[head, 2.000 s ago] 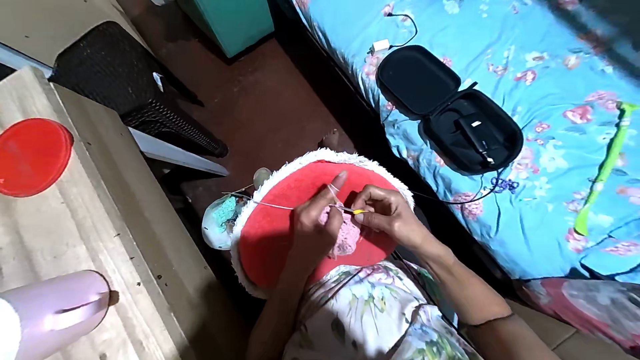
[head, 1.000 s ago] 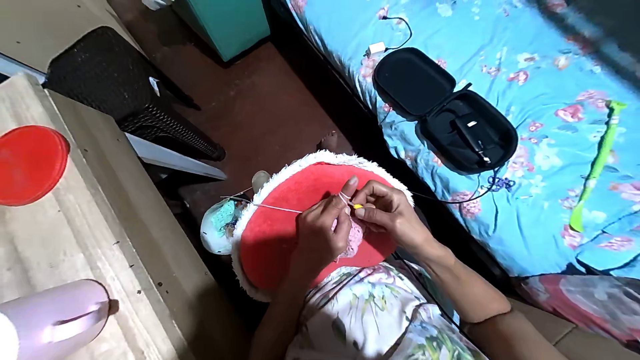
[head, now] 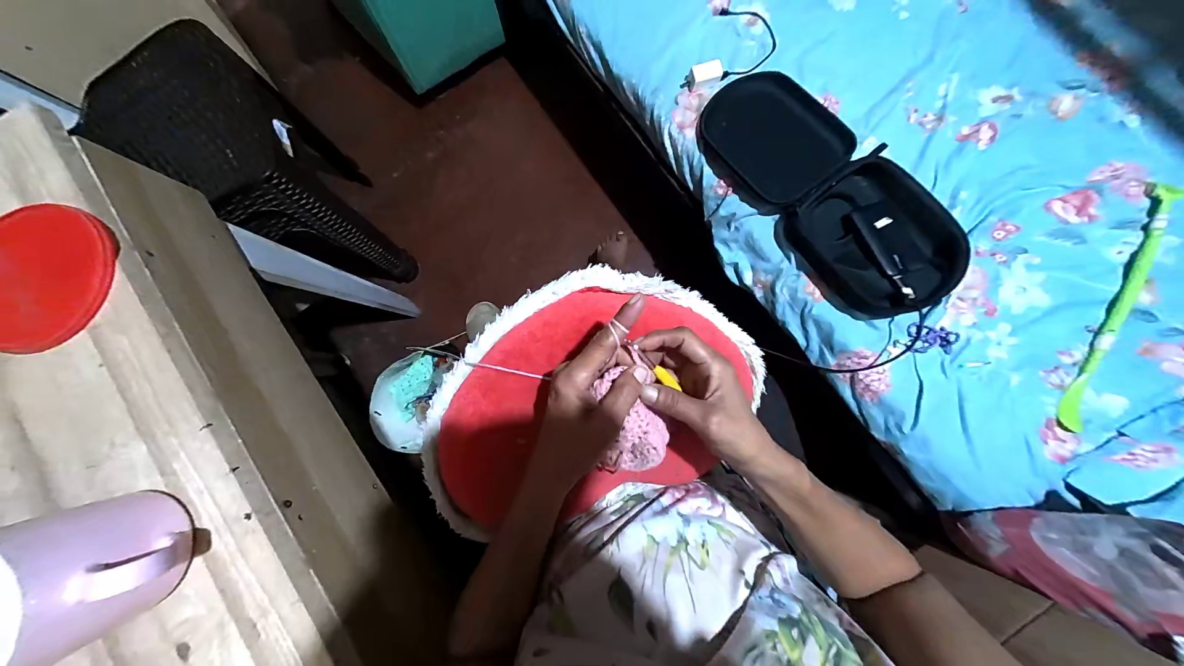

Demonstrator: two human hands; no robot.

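Observation:
Pink crochet work (head: 638, 438) lies over a red cushion (head: 504, 416) with a white fluffy edge, on the lap. My left hand (head: 587, 398) pinches the work, its index finger raised with pink yarn around it. My right hand (head: 708, 393) grips the yellow handle of a crochet hook (head: 666, 377); the hook's tip is close to the left fingers and hard to make out. A strand of yarn (head: 504, 368) runs left from the left hand, over the cushion's edge, toward a pale container (head: 393, 407) with mint-green material in it.
At left a wooden table (head: 185, 435) bears a red round lid (head: 55, 277) and a pinkish cylindrical container (head: 102, 564). Behind it is a dark woven plastic stool (head: 194, 111). On the floral bed (head: 1008, 185) at right lie an unzipped black case (head: 869, 231), a cable and a green strap-like object (head: 1115, 314).
Both hands stay at the pink work. The right fingers have shifted slightly around the yellow handle, and more of the pink piece shows below the hands.

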